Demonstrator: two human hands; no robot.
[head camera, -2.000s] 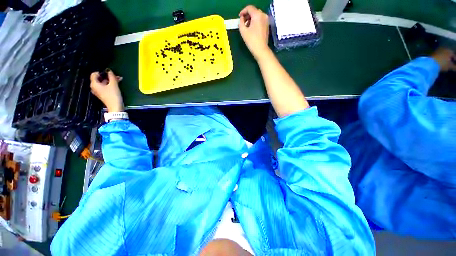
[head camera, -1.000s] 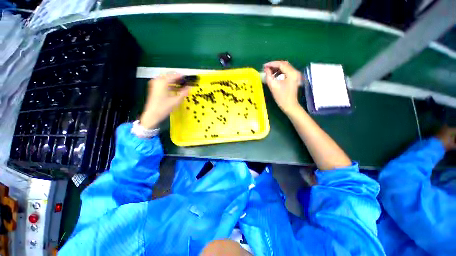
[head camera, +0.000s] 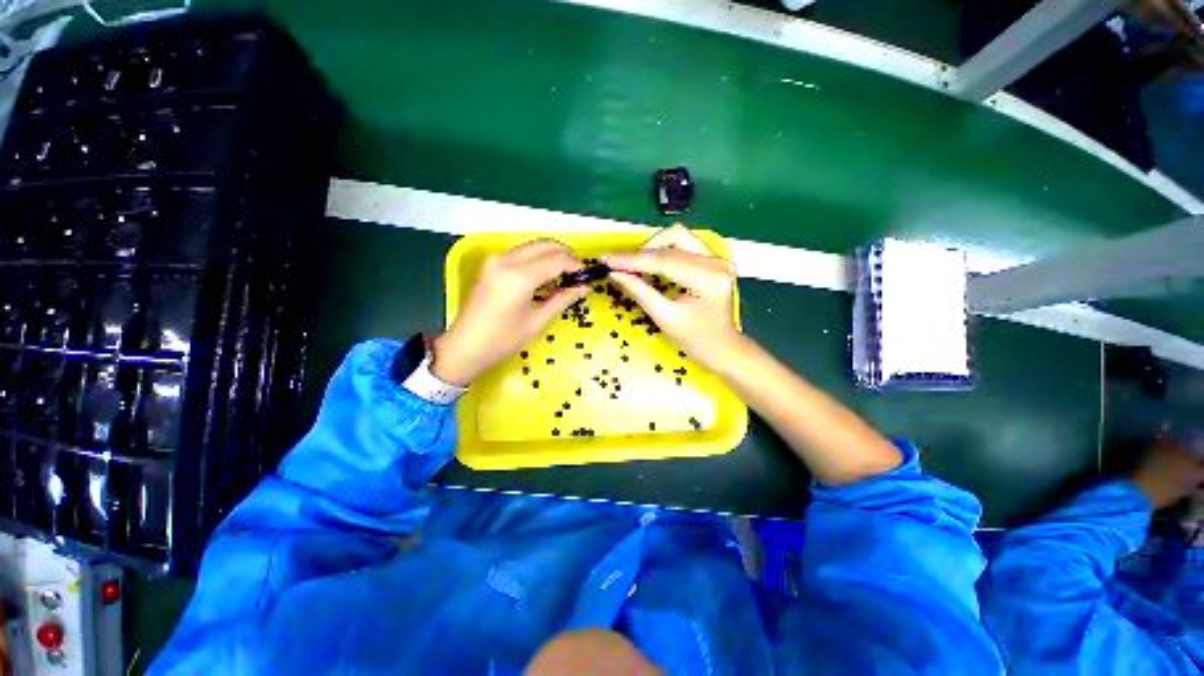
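Note:
A shallow yellow tray (head camera: 601, 456) lies on the dark green worktop with many tiny black parts (head camera: 607, 383) scattered in it. My left hand (head camera: 508, 310) is over the tray's upper left and grips a small black housing (head camera: 585, 275) between thumb and fingers. My right hand (head camera: 687, 297) is over the tray's upper right, its fingertips meeting the housing's right side. Whether the right fingers pinch a tiny part is hidden. Another black housing (head camera: 673, 190) lies singly on the green belt beyond the tray.
A tall stack of glossy black blister trays (head camera: 106, 264) stands at left. A white-topped pad stack (head camera: 920, 314) lies at right. A control box (head camera: 60, 614) is at lower left. A blue sleeve (head camera: 1070, 574) and blurred hand of another person are at lower right.
My left hand has moved from beside the blister stack to over the tray with the housing. My right hand has come in from the right to meet it. The view has shifted too.

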